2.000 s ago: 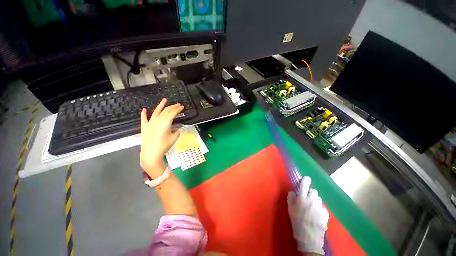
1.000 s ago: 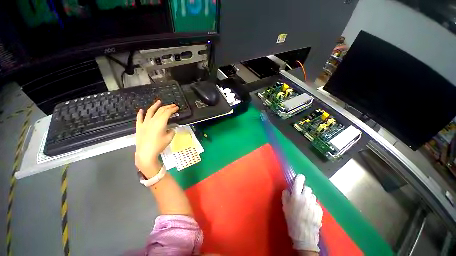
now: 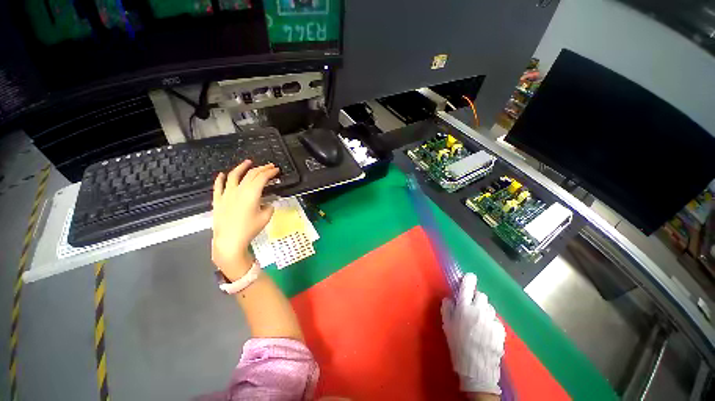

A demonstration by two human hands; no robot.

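Note:
My left hand (image 3: 240, 213) is bare, fingers apart, with its fingertips on the right end of the black keyboard (image 3: 157, 184). My right hand (image 3: 473, 333) wears a white glove and is closed on a long, thin, purple transparent strip (image 3: 433, 227). The strip slants over the red mat (image 3: 368, 313) and the green bench top (image 3: 357, 222). The monitor (image 3: 157, 39) shows magnified board images, one with upside-down lettering. Two green power boards, a rear one (image 3: 451, 160) and a front one (image 3: 519, 214), lie on a dark carrier on the conveyor at the right.
A black mouse (image 3: 322, 146) sits right of the keyboard, beside a black bin (image 3: 376, 166) with white bits. Label sheets (image 3: 292, 248) lie below the keyboard's shelf. A second, dark monitor (image 3: 611, 137) stands at the right, behind the metal conveyor rail (image 3: 619, 235). Yellow-black tape marks the floor.
The magnified image on the monitor has changed to green with lettering. The view has shifted slightly. The two power boards have moved slightly along the conveyor toward me. Both hands keep nearly the same pose.

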